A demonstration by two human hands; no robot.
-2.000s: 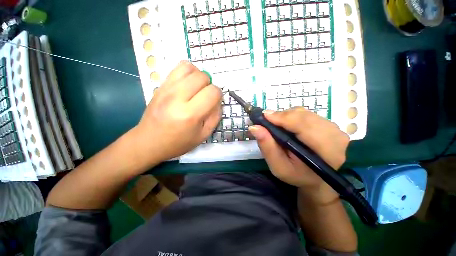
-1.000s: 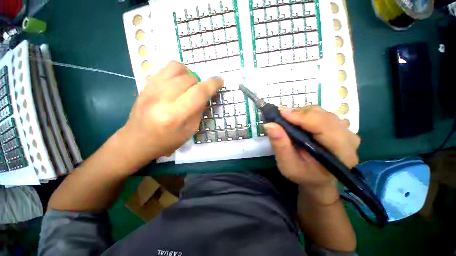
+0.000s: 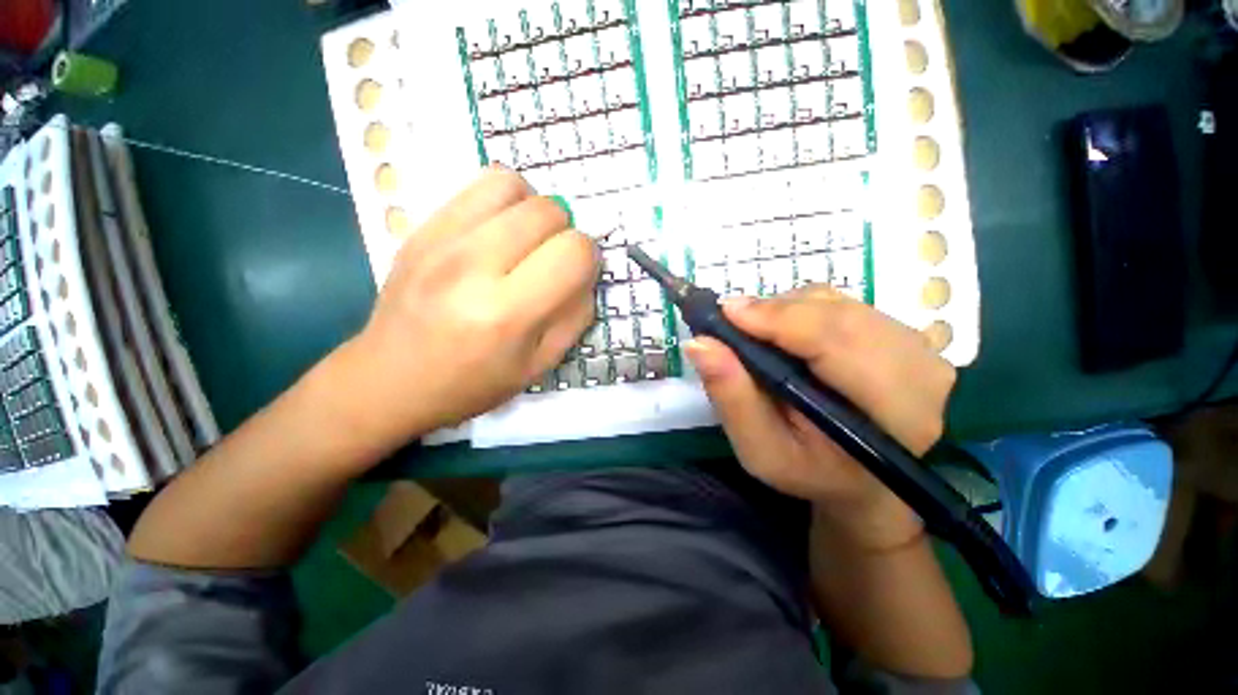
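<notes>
My right hand holds a black soldering iron like a pen. Its metal tip points up and left over the lower left block of a circuit board panel. My left hand is closed with its fingertips just left of the tip, with a green band at the fingers. A thin solder wire runs from the left to this hand; its short end shows past the fingers. Whether tip and wire touch is unclear. The panel blocks lie on a white carrier tray with tan holes along both sides.
Stacked trays stand at the left, with a green roll above them. A black slab lies at the right, below a yellow spool. A blue stool and a cardboard box are below the bench edge.
Since one second ago my left hand's extended finger has drawn back into the closed hand. The iron tip has moved left and slightly down, close to the left fingertips.
</notes>
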